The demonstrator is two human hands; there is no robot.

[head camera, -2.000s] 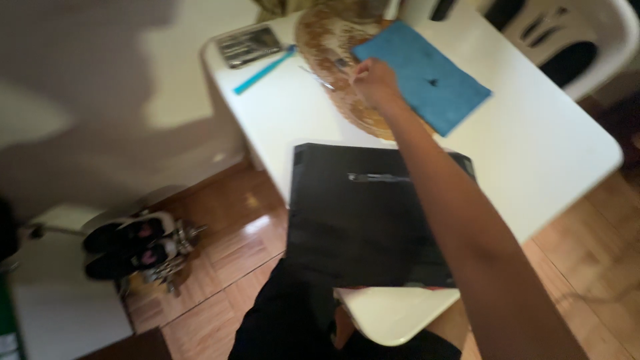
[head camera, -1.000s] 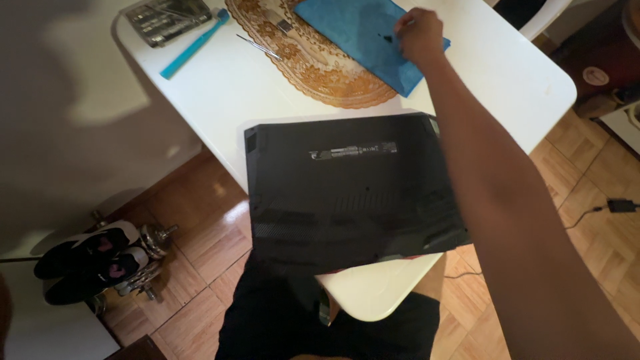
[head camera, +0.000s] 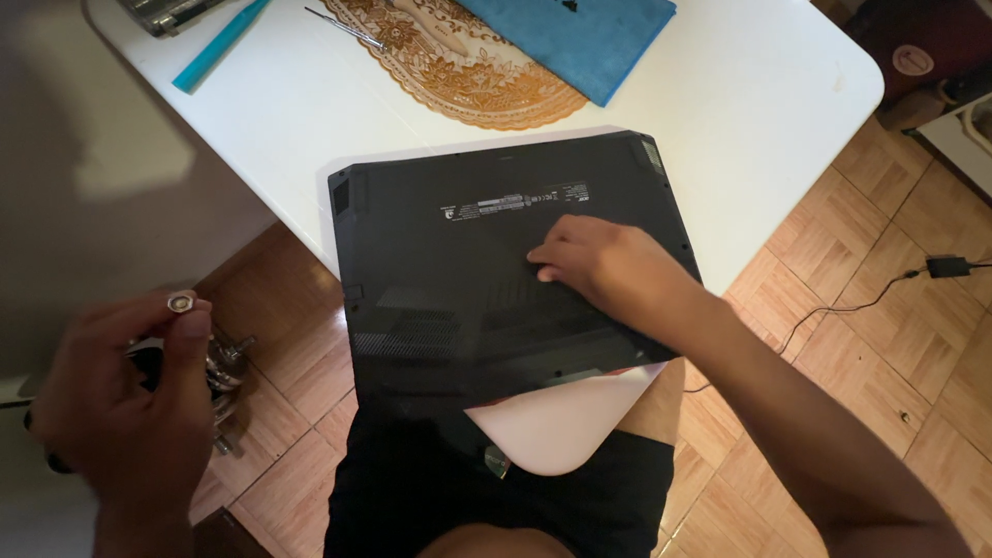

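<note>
A black Acer laptop (head camera: 465, 271) lies underside up across the near corner of the white table. My right hand (head camera: 612, 271) rests over its middle right, fingertips bunched at the bottom cover; whether a small thing is between them cannot be seen. My left hand (head camera: 132, 387) is raised off the table to the left of the laptop and pinches a small metal-ended tool (head camera: 181, 303), its round end facing the camera. The rest of that tool is hidden by the fingers. A thin precision screwdriver (head camera: 345, 29) lies on the doily beyond the laptop.
On the white table (head camera: 744, 101) are an orange patterned doily (head camera: 496, 93), a blue cloth (head camera: 589, 46) with small dark things on it, a wooden-handled tool (head camera: 434, 27), a teal stick (head camera: 221, 46) and a case (head camera: 163, 15). Chrome dumbbells (head camera: 225, 372) and a cable (head camera: 837, 310) are on the floor.
My right hand has moved from the blue cloth back to the laptop's underside. My left hand, unseen in the earlier frames, is now in view holding the small tool.
</note>
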